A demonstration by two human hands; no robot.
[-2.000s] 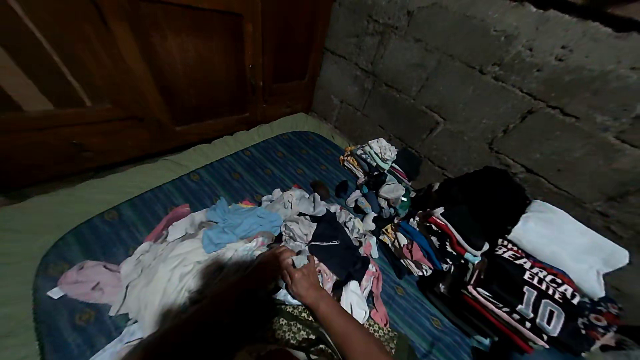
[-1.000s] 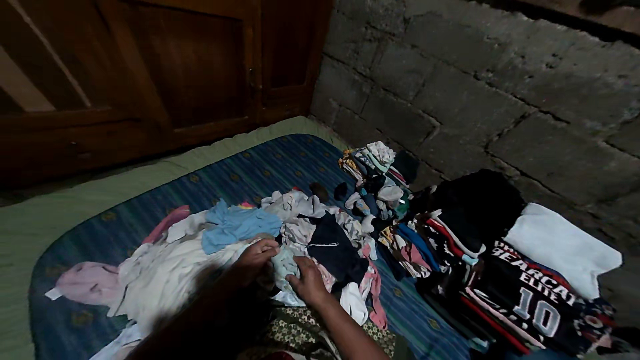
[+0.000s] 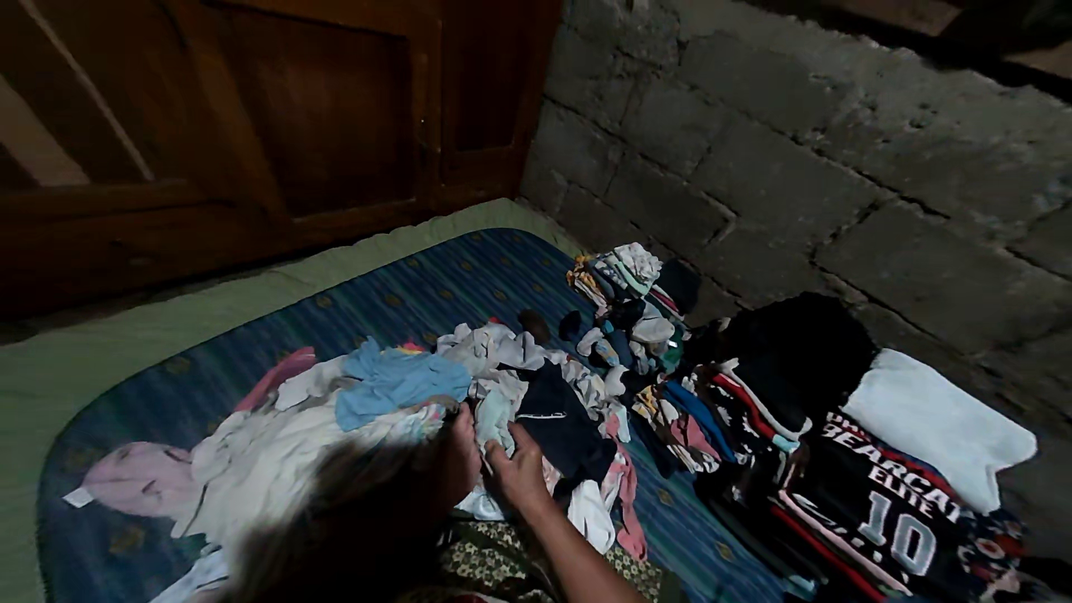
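My right hand (image 3: 517, 469) has its fingers on a small pale green cloth garment (image 3: 496, 417), near the middle of a loose heap of clothes. On the garment's left side is my left hand (image 3: 463, 448), partly lost in shadow and behind a dark blurred shape; its grip cannot be made out. A light blue garment (image 3: 402, 381) lies just beyond the left hand, with white clothes (image 3: 268, 469) spread to its left. To the right of the right hand lies a dark navy garment (image 3: 565, 423) with a pale trim line, beside pink and white pieces.
Folded stacks stand on the right: small clothes (image 3: 628, 272) by the block wall (image 3: 754, 151), dark clothes, a black jersey (image 3: 888, 502) and a folded white cloth (image 3: 938, 419). A pink garment (image 3: 142, 479) lies far left. A wooden cabinet (image 3: 335, 117) rises behind the blue patterned mat (image 3: 335, 322).
My left hand has moved right and lower since one second ago, closer to my right hand. The pale green cloth shows more upright between the hands.
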